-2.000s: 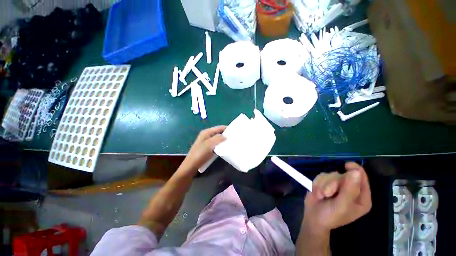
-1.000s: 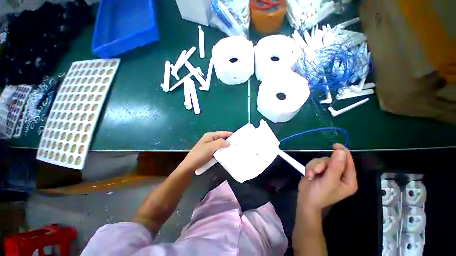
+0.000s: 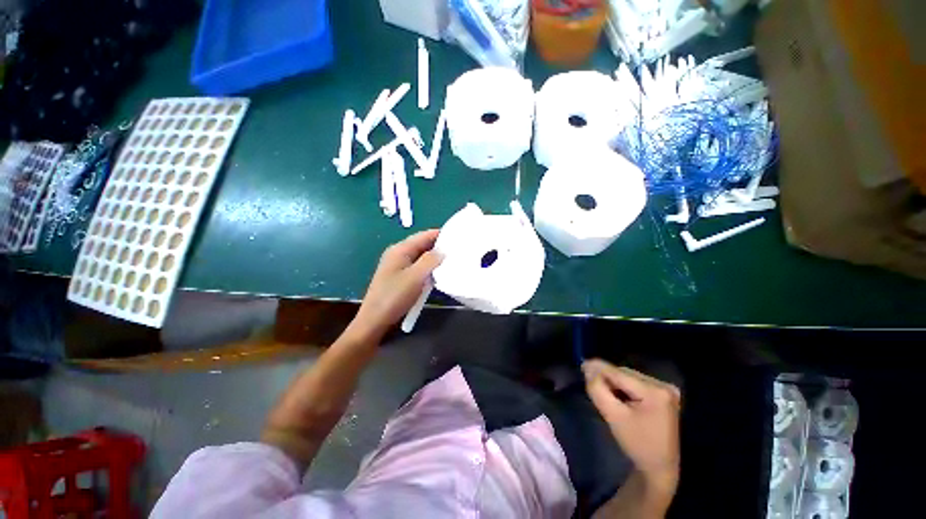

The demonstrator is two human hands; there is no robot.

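Observation:
My left hand holds a white plastic housing by its left side, over the bench's front edge. The dark centre hole of the housing faces up, and a white arm projects below my left hand. My right hand is below the bench edge, to the right, apart from the housing. Its thumb and fingertip pinch a thin blue strand that runs upward; its upper end is hard to make out. Three white housings stand on the green bench behind the held one.
Loose white arms lie left of the housings. Tangled blue strands and more arms lie right. A perforated tray, blue tray, orange-brown jar and cardboard box surround them. Units in rows are lower right.
The housing has turned so its hole shows. The white arm by my right hand is no longer seen there. My right hand has moved left and down with the blue strand.

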